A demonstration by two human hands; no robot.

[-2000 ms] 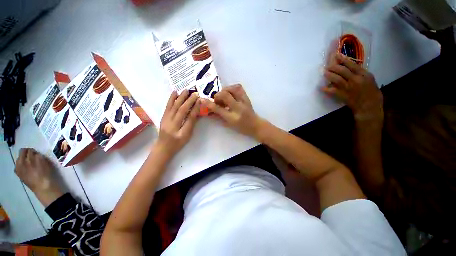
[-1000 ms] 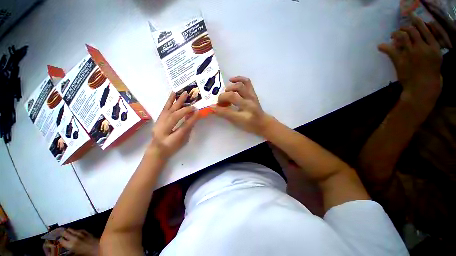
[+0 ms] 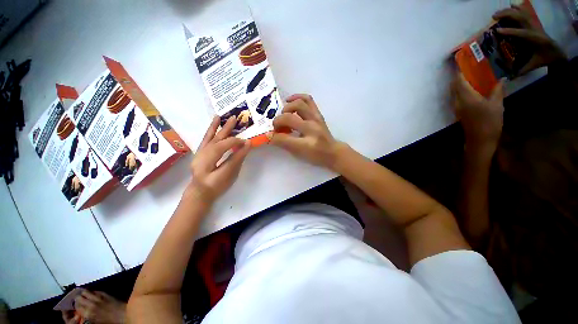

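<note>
A white retail box (image 3: pixel 233 79) with black title bars and an orange coil picture lies on the white table in front of me. Its pale far-end flaps stand open. An orange flap (image 3: pixel 258 140) shows at its near end. My left hand (image 3: pixel 218 158) is at the near left corner, fingers on the box and the flap. My right hand (image 3: pixel 305 134) is at the near right corner, fingers bent against the box edge and the flap. The inside of the near end is hidden.
Two made-up boxes (image 3: pixel 130 130) stand at left on the table (image 3: pixel 355 76). Black slim pieces (image 3: pixel 11 120) lie at far left. At right, a neighbour's hands hold an orange and dark box (image 3: pixel 485 60). At lower left, another person's hands (image 3: pixel 95 308) hold a small pale item.
The box's near end shows more of its orange flap; my hands stay on it. The right neighbour now holds a box instead of the bagged coil. The lower-left person's hand has left the table.
</note>
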